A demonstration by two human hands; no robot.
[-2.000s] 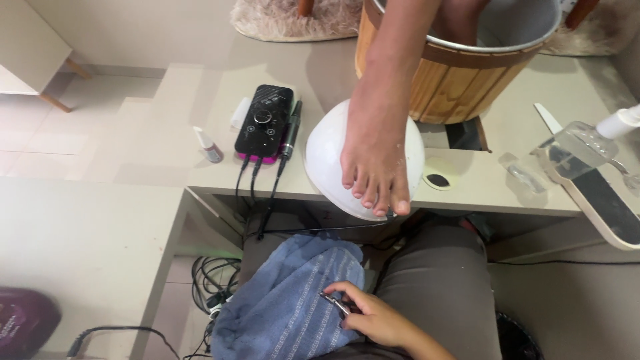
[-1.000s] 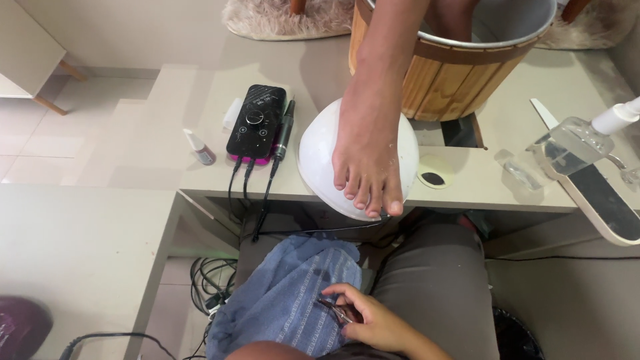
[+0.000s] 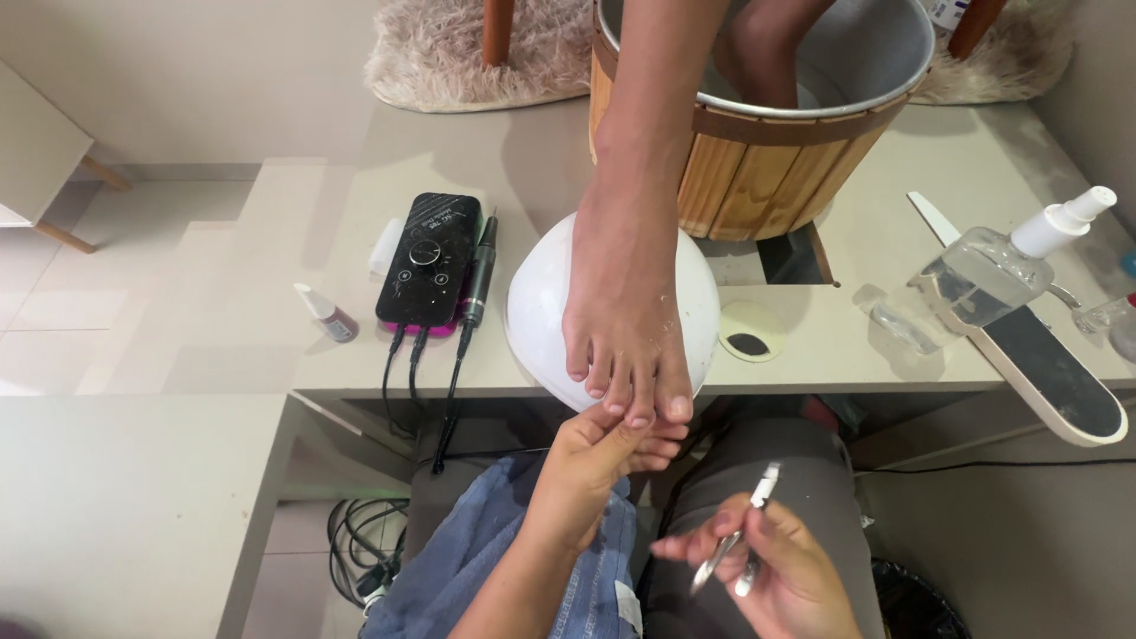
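Another person's foot rests on a rounded white footrest at the edge of the bench. My left hand is at the toes, thumb and fingers closed on a middle toe from below. My right hand is lower right, over my leg, holding a metal nail nipper with its two handles apart; just which part points up is slightly blurred. A blue towel lies over my lap, beneath my left forearm.
A black nail drill unit with its handpiece and cables stands left of the footrest, near a small bottle. A wood-clad tub holds the other foot. On the right are a pump bottle and a foot file.
My left hand has come into view and taken hold of a toe. My right hand has moved from the towel to the right, with the nipper in it.
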